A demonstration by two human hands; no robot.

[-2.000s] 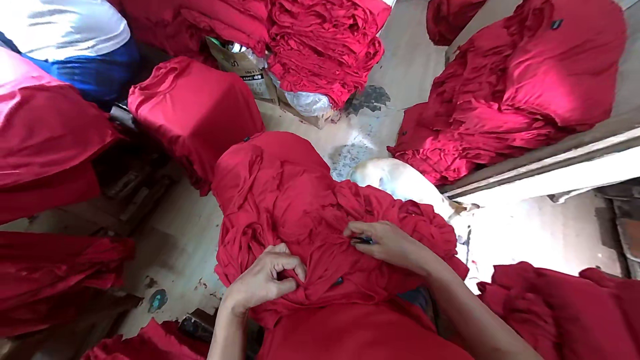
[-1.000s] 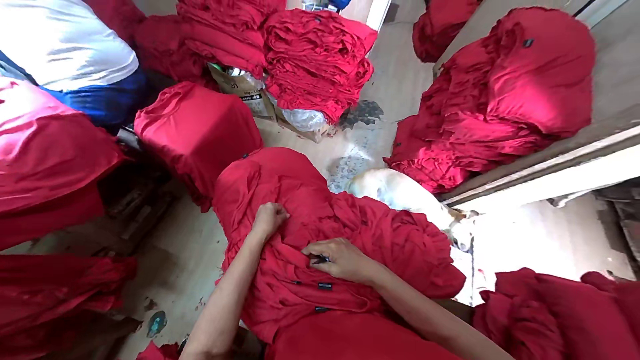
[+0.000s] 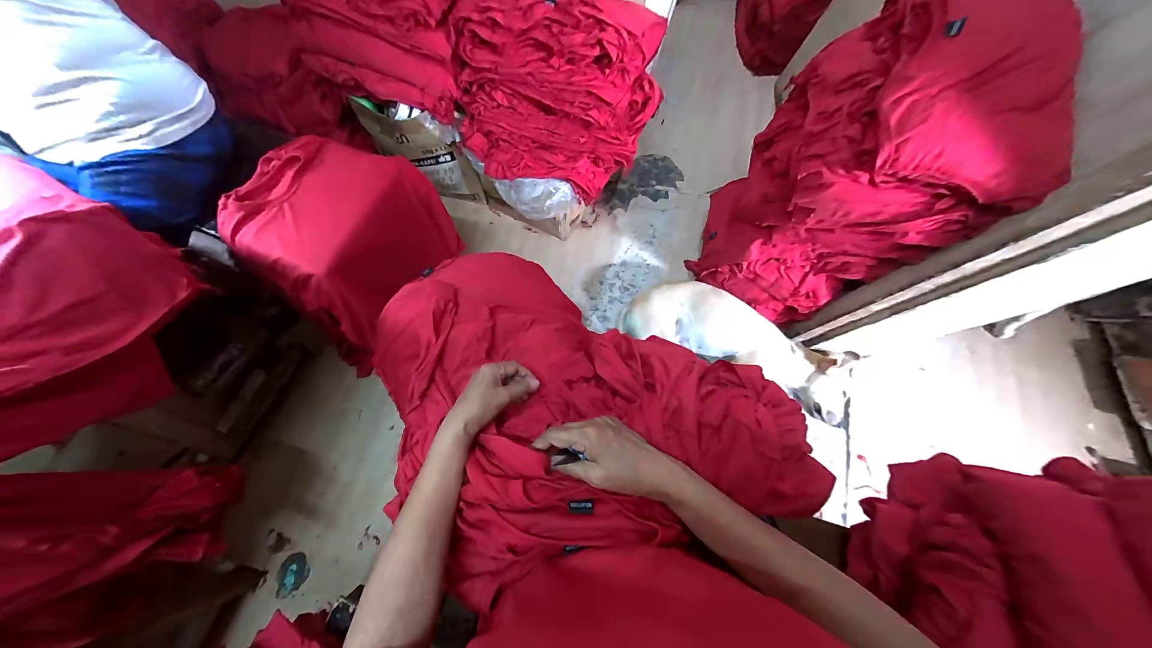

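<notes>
A heap of red knit garments point(image 3: 504, 315) lies before me, with a small black label point(image 3: 581, 507) showing near its lower part. My left hand point(image 3: 495, 393) rests on the heap, fingers curled towards the cloth; whether it pinches a fold is too small to tell. Just to the right, my right hand point(image 3: 598, 453) is closed around a small dark tool point(image 3: 569, 456), possibly thread snips, mostly hidden by the fingers. Below both hands, a smooth red garment point(image 3: 630, 598) spreads over my lap.
A pale dog point(image 3: 711, 319) lies on the floor beyond the heap. More red garments stand in piles at right point(image 3: 972, 117), top point(image 3: 549, 81) and left point(image 3: 342, 216). A cardboard box point(image 3: 432, 153) sits under the top pile. A person in white point(image 3: 99, 81) is at upper left.
From two seconds ago, my left hand has moved up over the cloth, away from my lap. My right hand has come closer to my lap, with the small dark tool still in it.
</notes>
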